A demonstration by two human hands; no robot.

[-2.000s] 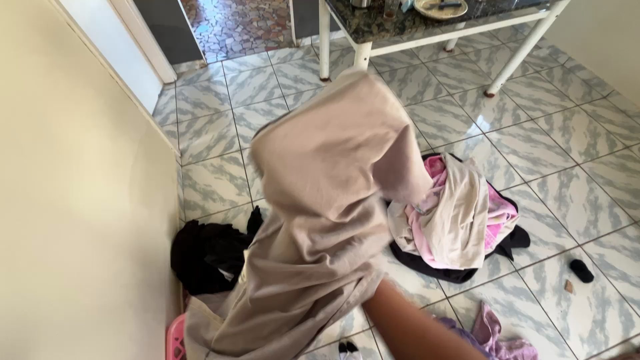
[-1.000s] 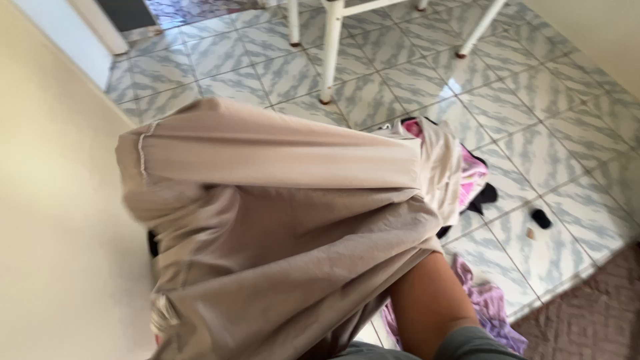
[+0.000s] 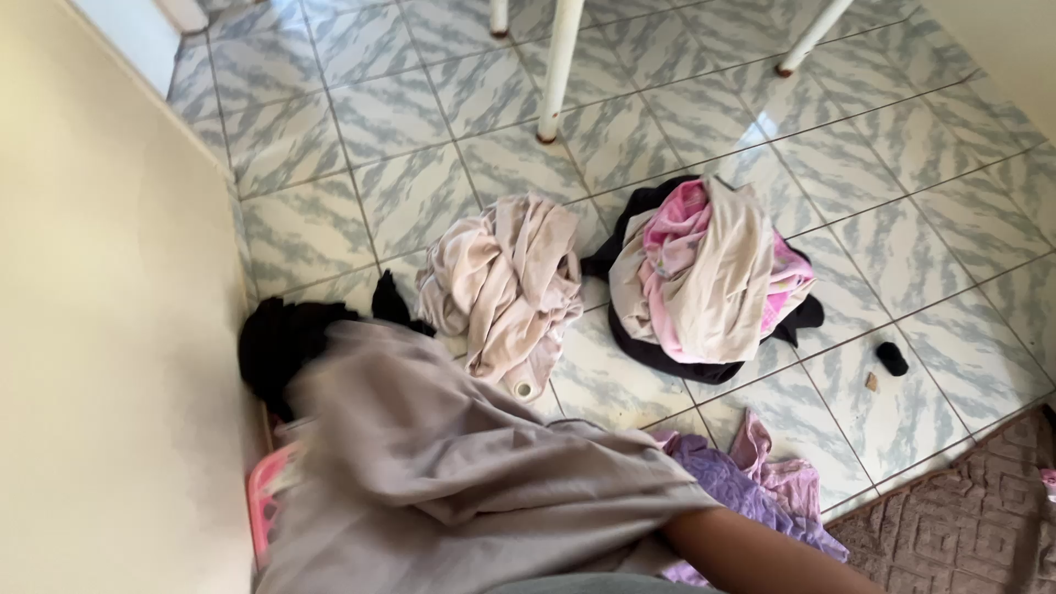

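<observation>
A large taupe cloth, blurred at its left, spreads across the lower view and covers the end of my right forearm; my right hand is hidden under it. My left hand does not show. Just beyond the cloth lies a crumpled beige-pink fabric with a metal eyelet on the tiles. Right of that sits a heap of beige and pink cloth on a black fabric. Black clothing rests against the wall at the left. Purple and pink garments lie beside my forearm.
A pink plastic basket stands by the cream wall, partly covered. White table legs rise from the tiled floor at the top. A small black item lies at the right, near a brown textured rug.
The taupe cloth has come down from the middle of the view to its lower left. The crumpled beige-pink fabric on the tiles now shows. The view has tilted down.
</observation>
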